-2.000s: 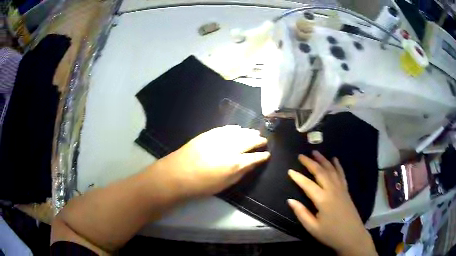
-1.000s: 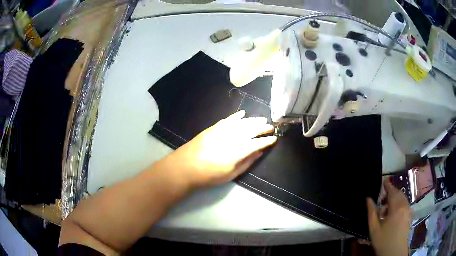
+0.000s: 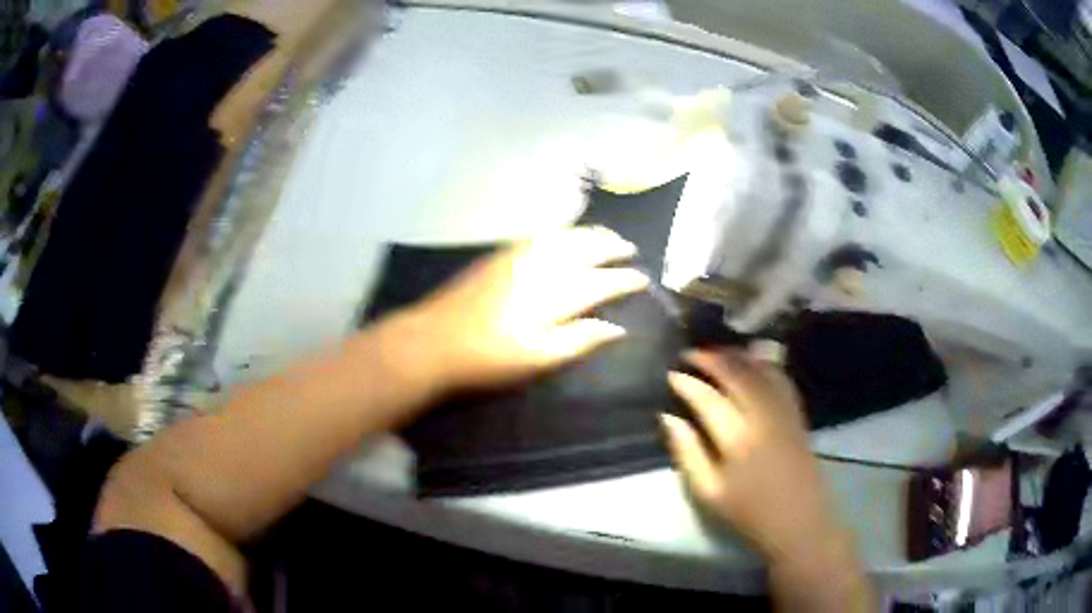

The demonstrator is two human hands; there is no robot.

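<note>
The black garment panel (image 3: 539, 425) lies on the white table, turned, with its pale double stitch line along the near edge. More black cloth shows right of the machine head (image 3: 748, 228). My left hand (image 3: 533, 305) lies palm down on the panel, fingers a little spread, left of the needle area. My right hand (image 3: 748, 449) is at the panel's right part, just in front of the head, with bent fingers on the cloth; blur hides whether they pinch it. The needle and presser foot cannot be made out, and no pocket outline is clear.
A black cloth stack (image 3: 126, 204) lies on the brown board at left. The red-cased smartphone (image 3: 968, 509) lies at the table's right. A small block (image 3: 595, 83) lies at the back. The machine arm (image 3: 946, 252) extends right, with a yellow-labelled white item (image 3: 1021, 224) on it.
The panel has rotated, its stitched edge now lying nearly level and further left. My right hand has moved left from the panel's far right corner to near the needle. The view has shifted and blurred.
</note>
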